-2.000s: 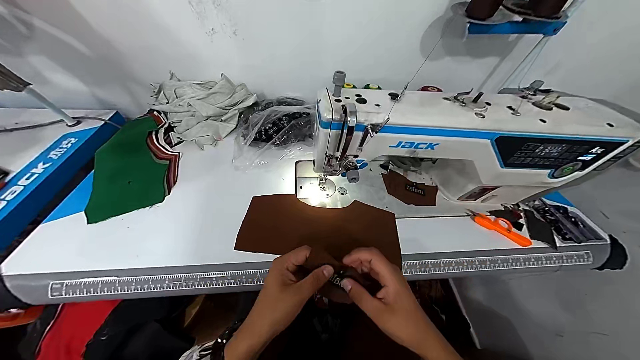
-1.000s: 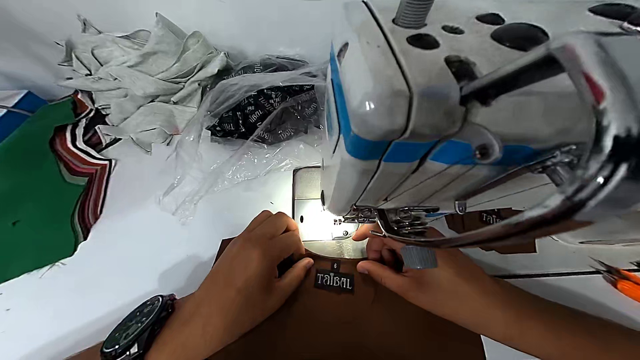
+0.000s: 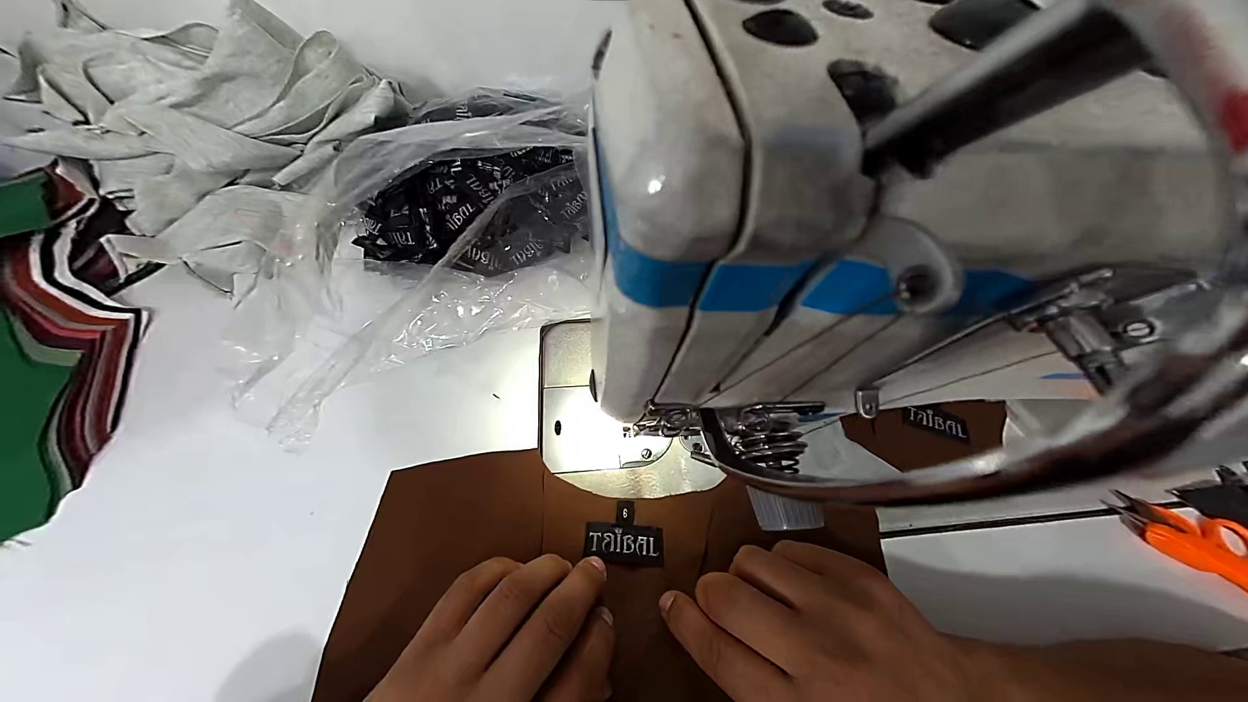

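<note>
A brown fabric piece [image 3: 439,546] lies on the white table, its upper edge at the metal needle plate [image 3: 570,361] of an industrial sewing machine [image 3: 682,185]. On the fabric, just below the plate, lies a black woven label [image 3: 624,544] bearing writing, with a small black tag [image 3: 625,513] at its top edge. My left hand [image 3: 526,624] rests flat on the fabric, fingertips at the label's lower left edge. To the right of the label my right hand [image 3: 799,624] presses on the fabric with bent fingers. The needle area is lit; the needle itself is hard to make out.
Behind the plate is a clear plastic bag [image 3: 390,312] of black labels [image 3: 487,210], beside crumpled pale grey cloth [image 3: 214,127]. Stacked coloured fabric pieces [image 3: 88,341] lie at left. Orange thread snips [image 3: 1194,541] and another brown piece [image 3: 990,424] with a label are at right.
Both hands have moved back from the needle plate toward me, down onto the brown fabric. Two seconds ago they held a small dark item near the table's front edge. The view has moved closer.
</note>
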